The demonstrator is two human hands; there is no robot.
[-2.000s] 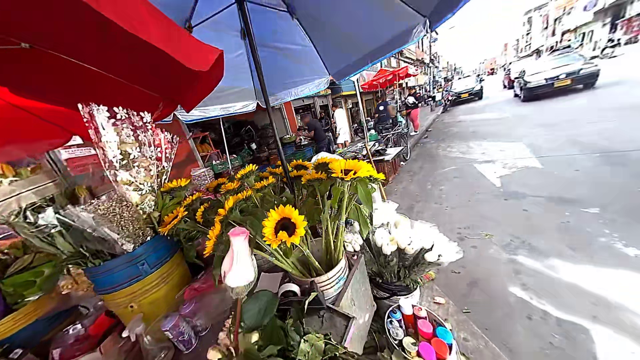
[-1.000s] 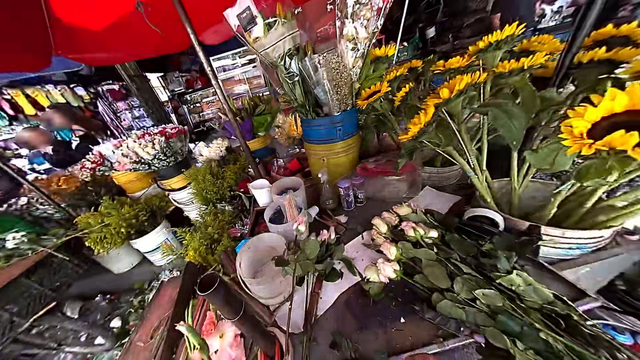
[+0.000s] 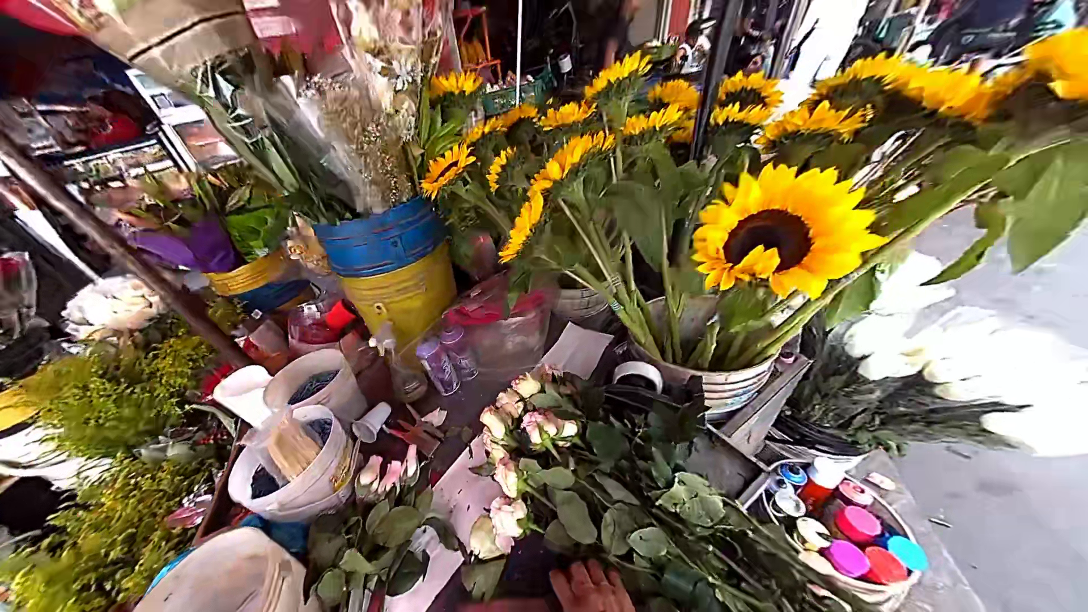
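Observation:
At the bottom edge, what looks like my right hand (image 3: 591, 588) shows only its fingers, close together beside the leafy stems of a bunch of pale pink and cream roses (image 3: 507, 476). Whether it grips anything is hidden by the frame edge. A skin-toned strip lies left of it, too cropped to identify. My left hand cannot be made out. A smaller group of pink rosebuds (image 3: 391, 473) with green leaves lies left of the bunch. Pale paper (image 3: 463, 497) is under the flowers. Sunflowers (image 3: 769, 238) stand behind in a whitish bucket (image 3: 718, 382).
White plastic tubs (image 3: 293, 472) stand at left, near yellow-green foliage (image 3: 102, 408). A blue and yellow bucket (image 3: 395, 263) holds wrapped flowers. Spray cans (image 3: 438, 365) stand before it. At right are a tub of coloured caps (image 3: 858, 527) and white flowers (image 3: 943, 357). A slanting pole (image 3: 119, 246) crosses the left.
Fingers have come into view at the bottom edge; none showed in the earlier frames. The view has swung left, then partly back right and down over the table.

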